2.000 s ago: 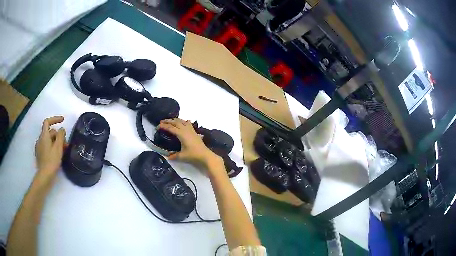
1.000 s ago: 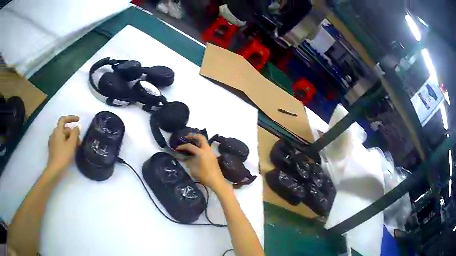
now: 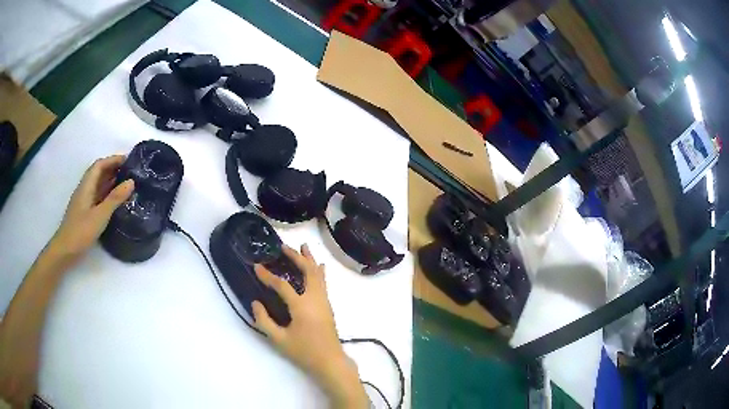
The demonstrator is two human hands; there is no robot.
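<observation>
A black oval base unit (image 3: pixel 145 200) with glinting clear film lies on the white sheet (image 3: pixel 184 335) at the left. My left hand (image 3: pixel 89 206) grips its left side, thumb on top. A thin black cable (image 3: pixel 202 253) runs from its right side. My right hand (image 3: pixel 300 307) is spread over the lower end of a second base unit (image 3: pixel 236 260), with the fingers on its top and edge. The hand hides part of that base. Several black headphones lie beyond: one at the upper left (image 3: pixel 172 94), one in the middle (image 3: pixel 268 149) and one at the right (image 3: pixel 361 232).
Clustered black bases (image 3: pixel 472 260) lie on brown cardboard right of the sheet. A folded cardboard piece (image 3: pixel 400 108) with a small dark strip lies behind. A dark post (image 3: pixel 551 172) and crumpled white material (image 3: pixel 563 279) stand at the right. Red stools (image 3: pixel 409 54) are beyond.
My right hand has left the middle headphones and moved down onto the second base. My left hand, beside the left base before, has closed around it. The cable end loops farther right.
</observation>
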